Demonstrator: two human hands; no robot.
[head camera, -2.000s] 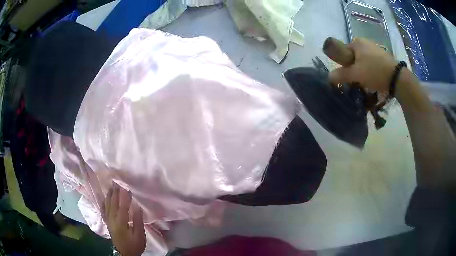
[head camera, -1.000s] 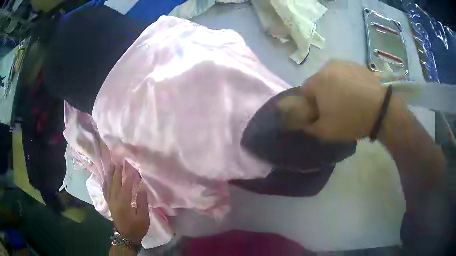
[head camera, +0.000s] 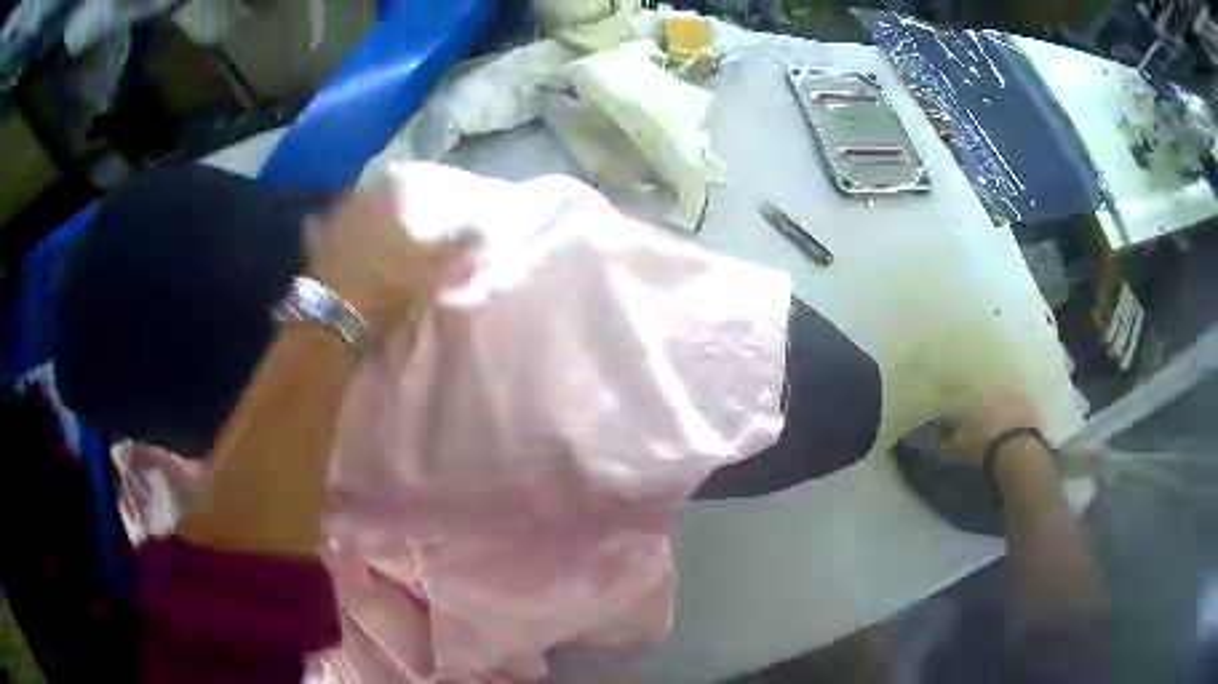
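Observation:
The shiny pink garment (head camera: 574, 361) is draped over the dark padded form (head camera: 828, 408), whose bare ends show at left and right. My left hand (head camera: 381, 254) is at the garment's upper left edge, blurred, with cloth bunched at the fingers; it appears to grip the cloth. My right hand (head camera: 988, 425) is on the iron (head camera: 948, 484), which is at the table's right side, off the garment. The hand is blurred and the handle is hidden under it.
The metal iron rest (head camera: 859, 131) and dark snips (head camera: 796, 233) lie beyond the form. Cream cloth scraps (head camera: 641, 120) and a blue plastic piece (head camera: 387, 87) are at the back. A whitish hose (head camera: 1155, 401) runs right from the iron.
My left hand has moved from the garment's lower left to its upper left edge. My right hand has taken the iron off the garment, to the right and nearer. The garment's lower part has spread.

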